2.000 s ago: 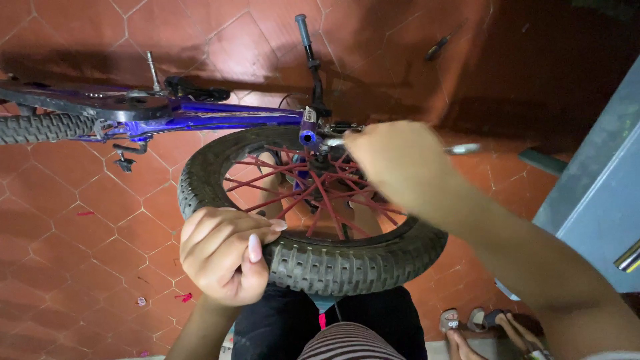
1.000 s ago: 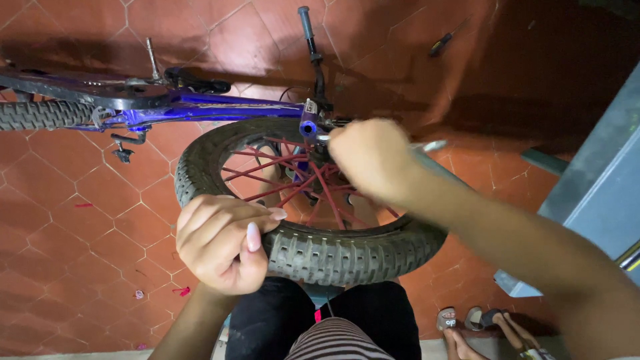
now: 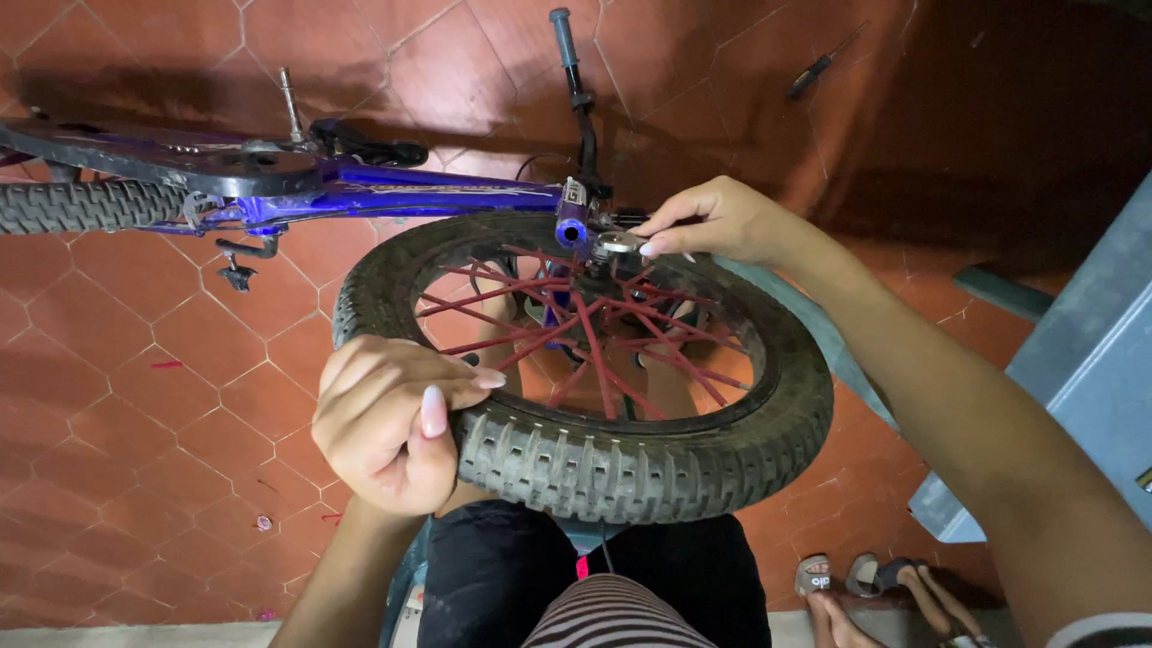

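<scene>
A bicycle wheel with a knobby black tire (image 3: 603,472) and red spokes (image 3: 589,333) lies tilted above my lap. My left hand (image 3: 396,418) grips the tire at its near left side. At the hub, my right hand (image 3: 711,220) holds the end of a metal wrench (image 3: 619,241) between thumb and fingers; the wrench's far end sits over the axle. Right behind the hub is the open tube end (image 3: 572,229) of the blue bicycle frame (image 3: 405,191), which lies on its side. Part of the hub is hidden by the wrench.
A handlebar grip (image 3: 564,38) points away from me. A screwdriver (image 3: 810,76) lies on the red tile floor (image 3: 207,333). The rear tire (image 3: 90,207) and a pedal (image 3: 237,274) are at left. A blue-grey panel (image 3: 1080,360) stands at right, with another person's feet (image 3: 837,612) below it.
My right hand has shifted from over the hub area to the right end of the wrench, and the wrench now points a different way. My left hand stays on the tire.
</scene>
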